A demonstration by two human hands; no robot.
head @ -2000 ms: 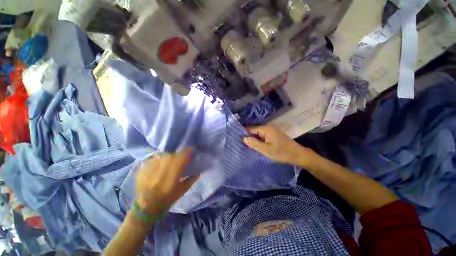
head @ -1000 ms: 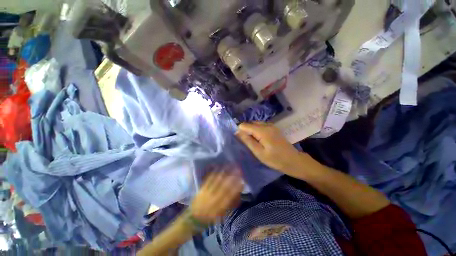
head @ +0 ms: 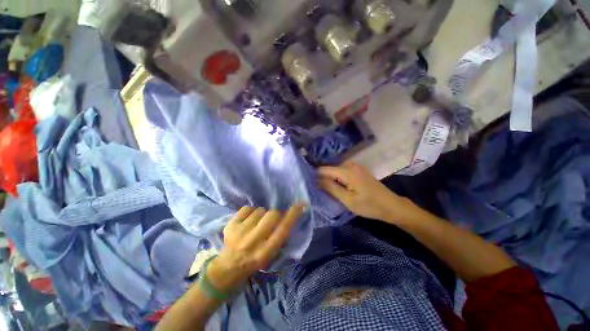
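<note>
A light blue striped shirt panel [head: 220, 155] lies on the machine table, with its edge under the bright glare at the needle area [head: 264, 123] of the grey-white overlock machine [head: 194, 58]. My left hand [head: 259, 238], with a green band at the wrist, lies on the panel's near part with fingers bent into the cloth. My right hand [head: 352, 187] pinches the panel's edge just right of and below the needle area. The fingertips of my right hand are partly hidden by cloth. Glare hides the presser foot.
A heap of light blue garments [head: 97, 226] is at the left, with a red plastic bag [head: 18, 155] beyond. A printed label strip [head: 432, 142] and plain white tape [head: 523, 77] hang over the table at the right. More blue cloth [head: 537, 194] lies at the far right.
My left hand has moved from the lap side up and slightly left onto the panel. The cloth is now bunched and folded in front of the needle area. My right hand stays near the machine.
</note>
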